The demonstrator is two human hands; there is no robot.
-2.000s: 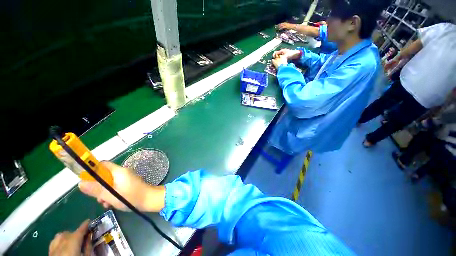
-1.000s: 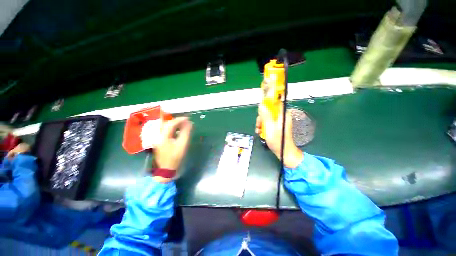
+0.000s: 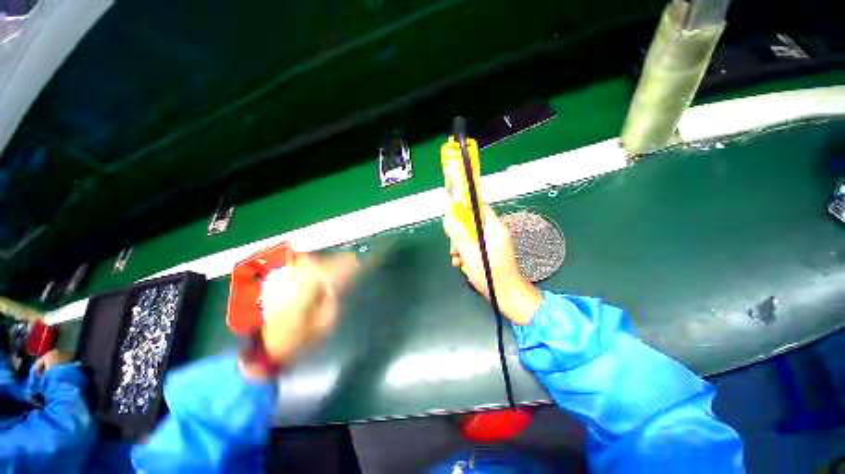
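Note:
My right hand [image 3: 491, 250] is closed around the yellow electric screwdriver [image 3: 460, 185], held upright; its black cord runs down over my wrist. The screwdriver's tip is hidden behind my hand. The round grey dotted screw plate [image 3: 535, 245] lies flat just right of this hand. My left hand [image 3: 306, 301] is strongly blurred, with a dark red band at the wrist. It is in front of the right side of the open red parts bin [image 3: 245, 301], which has white contents. Whether it holds anything cannot be told.
The black parts tray [image 3: 190, 319] with shiny pieces stands left. Phone units, one at the centre [image 3: 396, 165], lie on the green belt behind the white rail [image 3: 570, 171]. A tape-wrapped post [image 3: 662, 93] stands at right. A co-worker's blue sleeve [image 3: 46, 407] shows far left.
The phone assembly that lay between my hands no longer shows on the mat. My left hand has moved slightly and is more blurred. My right hand still holds the screwdriver. The view has shifted.

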